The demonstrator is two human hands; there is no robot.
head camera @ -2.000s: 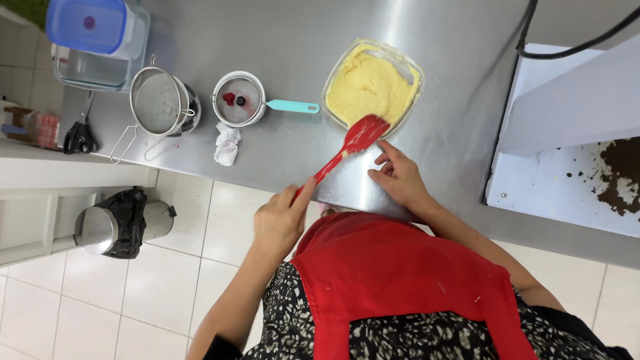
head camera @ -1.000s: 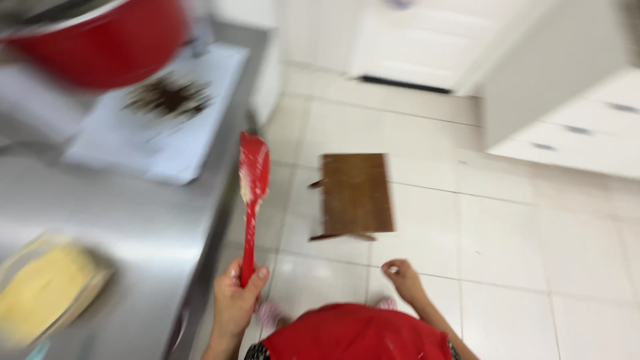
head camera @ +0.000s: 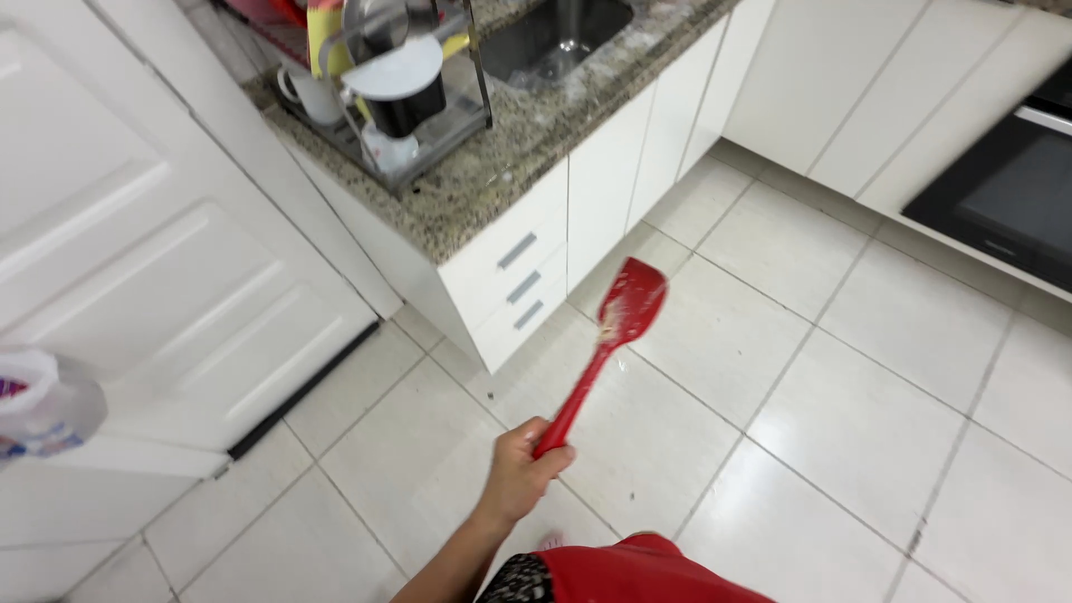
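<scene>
My left hand (head camera: 521, 469) is closed around the handle of a red silicone spatula (head camera: 634, 301), held out over the tiled floor with its blade pointing up and away. Pale yellow batter or cream clings to the blade near its neck. Below the hand, the red apron (head camera: 653, 574) shows at the bottom edge. My right hand is outside the view.
A granite counter (head camera: 469, 201) with a sink (head camera: 561, 42) and a loaded dish rack (head camera: 444, 142) stands ahead, over white drawers (head camera: 523, 276). A white door (head camera: 167, 209) is at the left, an oven (head camera: 1013, 184) at the right.
The view has swung from the steel table with the bowl of yellow mixture to the sink area. The spatula is still in my left hand; my right hand has left the view.
</scene>
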